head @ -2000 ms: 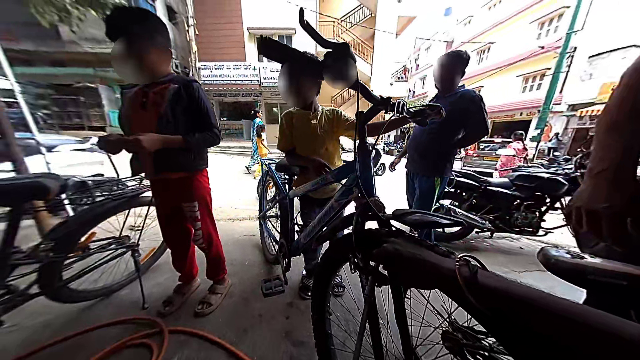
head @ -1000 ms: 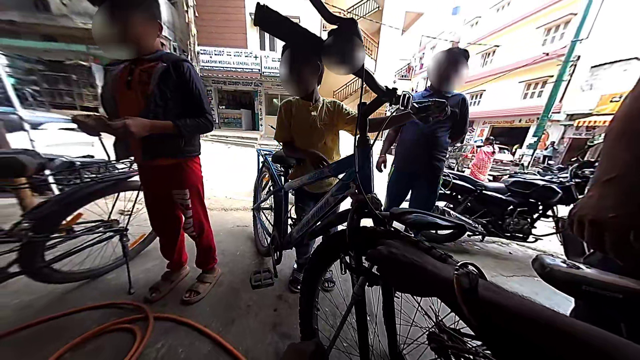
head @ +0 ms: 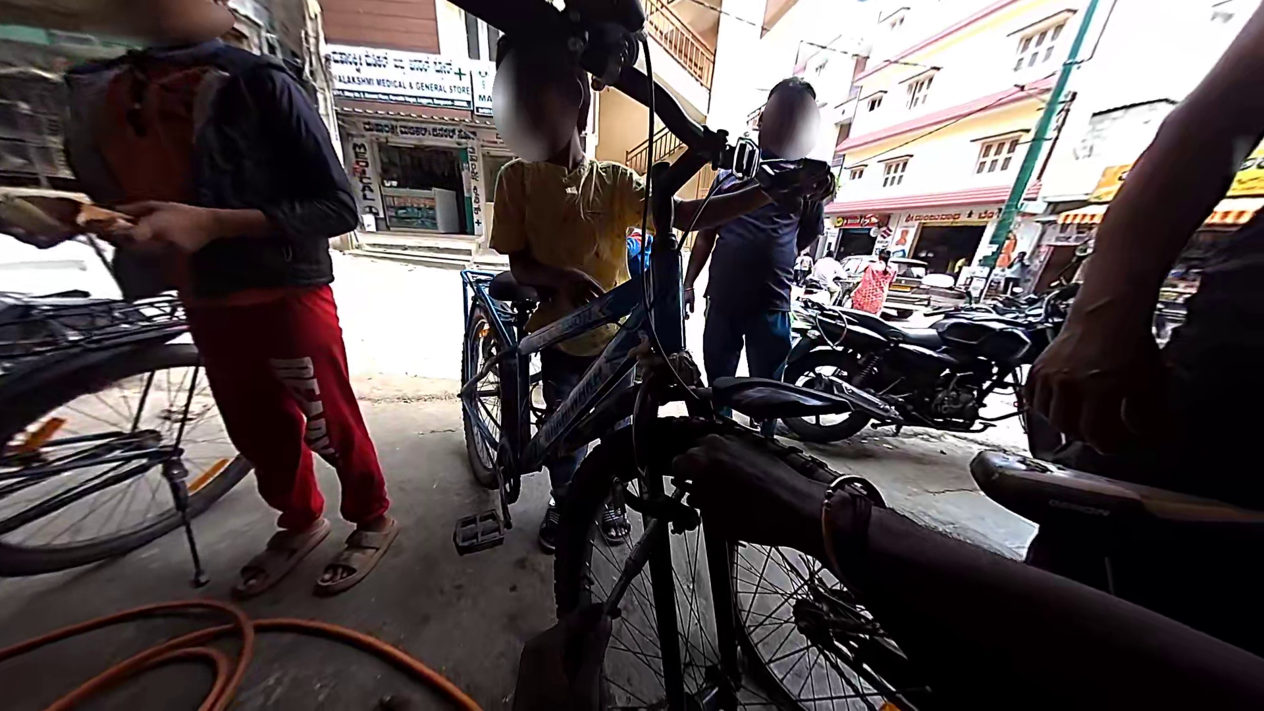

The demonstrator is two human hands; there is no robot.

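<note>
A blue bicycle stands in front of me, its front wheel nearest. My right arm, with a bangle at the wrist, reaches in from the lower right, and my right hand lies over the top of the front tire, its fingers curled in deep shadow. Low in the view, my left hand is beside the front wheel. A thin dark shape runs from it up toward the fork; whether it is a finger or a tool cannot be told. A pedal shows at the left of the frame.
A person in yellow stands behind the bicycle, one arm at the handlebar. Another in red trousers is at left by a second bicycle. An orange hose lies on the floor. A person's hand hangs above a saddle at right.
My left hand has come up into view beside the front wheel. My right hand stays at the top of the tire. The view has moved closer to the bicycle.
</note>
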